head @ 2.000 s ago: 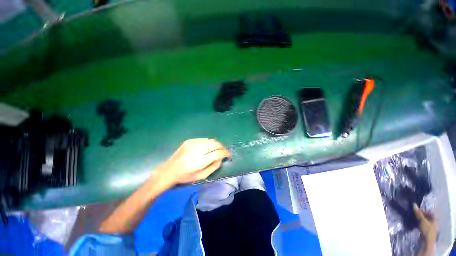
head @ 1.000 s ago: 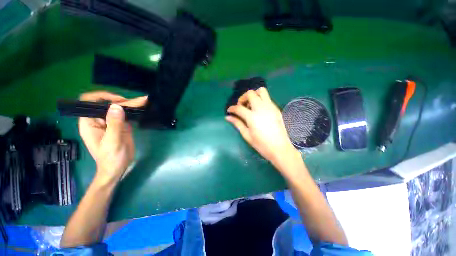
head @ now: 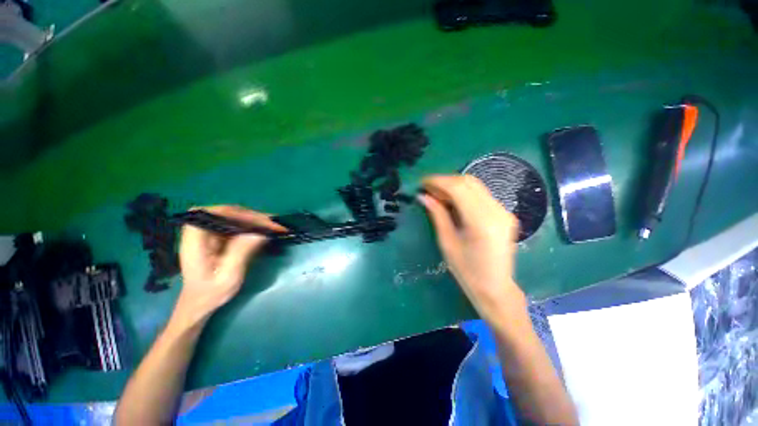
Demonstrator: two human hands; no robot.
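My left hand (head: 218, 256) is closed around a long thin black bracket (head: 320, 231), held roughly level over the bench. Its right end lies near the right-hand heap of small black blocks (head: 397, 148). My right hand (head: 478, 229) is just right of that end, thumb and forefinger together on a small dark piece (head: 415, 198), blurred and partly hidden by the fingers. The round mesh-like dish (head: 524, 193) is partly behind my right hand. Another heap of black blocks (head: 154, 229) lies left of my left hand.
A smartphone (head: 582, 183) and an electric screwdriver (head: 665, 170) with its cord lie right of the dish. Stacked brackets (head: 62, 308) fill the bench's left end. Another black bracket (head: 494, 12) is at the far side. An open white carton (head: 623, 358) stands at the near right edge.
The bracket in my left hand has turned from standing tall to lying flatter and lower. My right hand has drawn back from the block heap towards the right, now with a small piece.
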